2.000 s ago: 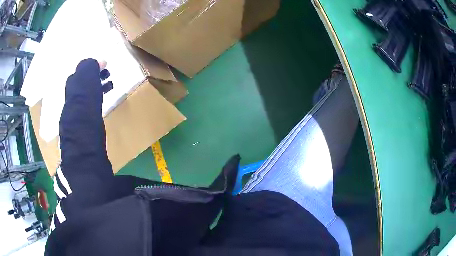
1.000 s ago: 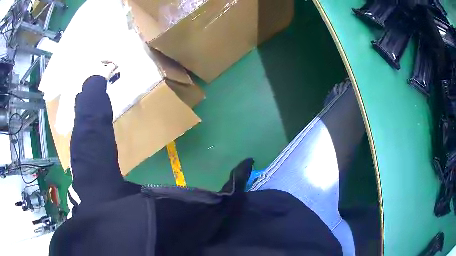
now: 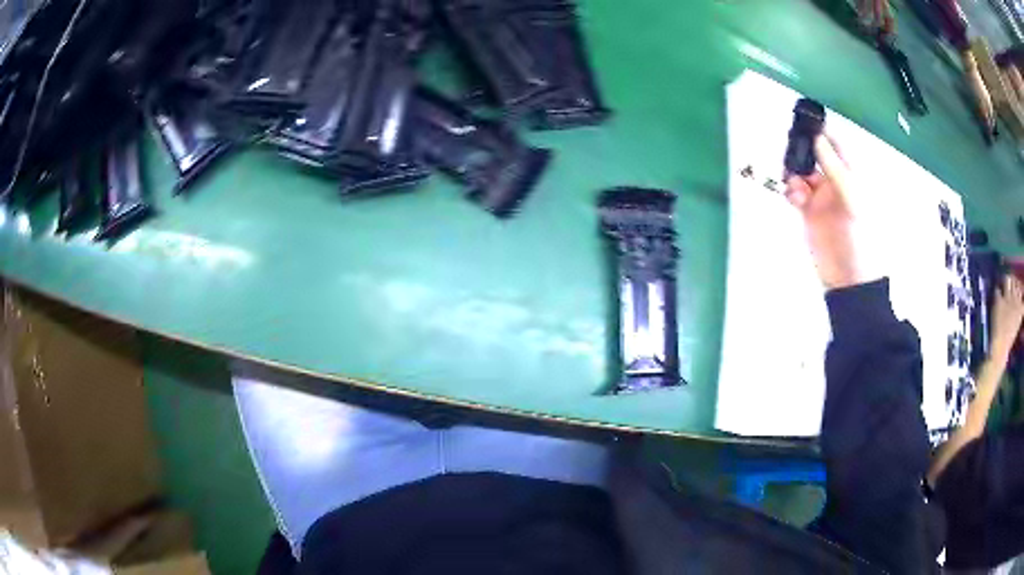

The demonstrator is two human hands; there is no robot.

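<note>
My right hand [image 3: 825,200] holds a black cylindrical sleeve [image 3: 804,137], roughly upright, over the far part of the white foam board [image 3: 780,326]. Small dark bits, too small to tell, show on the board just left of the hand. My left hand is not in view. One long black plastic housing [image 3: 646,292] lies by itself on the green bench, left of the board, with its ribbed end away from me and its glossy recess facing up.
Black housings [image 3: 387,112] are piled at the far left of the bench [image 3: 337,270]. Small dark parts [image 3: 958,303] stand in rows along the board's right edge. Another person's arm [image 3: 994,359] is at the right. A brown cardboard box [image 3: 84,416] is at lower left, a blue stool [image 3: 775,472] below.
The view has swung from the floor boxes to the bench. My left arm, earlier stretched over the white sheet at the box, is out of view. My right hand and the sleeve now show.
</note>
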